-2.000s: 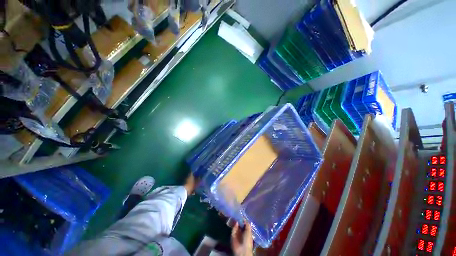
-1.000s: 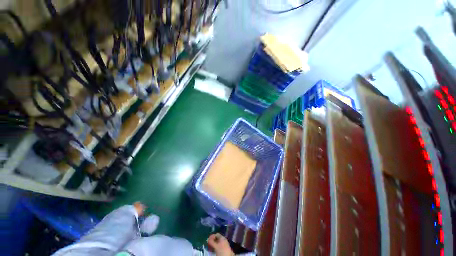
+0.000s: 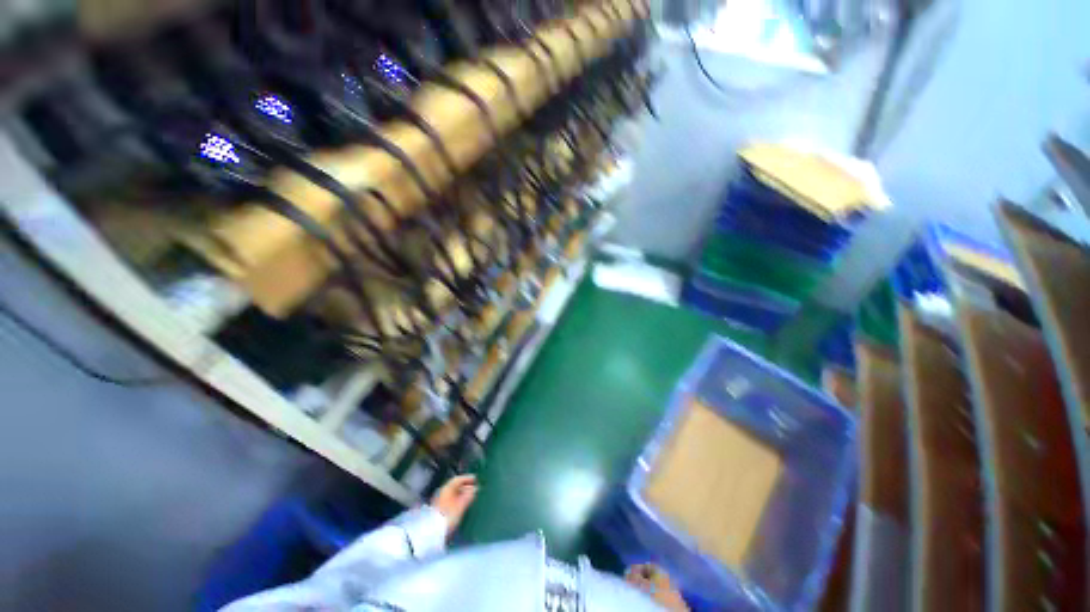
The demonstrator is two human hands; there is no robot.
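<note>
A blue crate stands on the green floor at the lower right, with a flat brown cardboard sheet inside on its bottom. My left hand is in front of the rack's lower end, its fingers loosely curled, and I see nothing held in it. My right hand is at the bottom edge by the crate's near side, blurred and partly cut off. I cannot tell whether it touches the crate.
The rack with cardboard-covered shelf edges and hanging black cords fills the left. Shelves with brown boards stand on the right. Blue and green crates are stacked by the wall. Another blue bin shows at the lower left.
The view has swung left toward the rack. Both hands are off the far parts of the crate they were at two seconds ago, and the crate now stands lower right.
</note>
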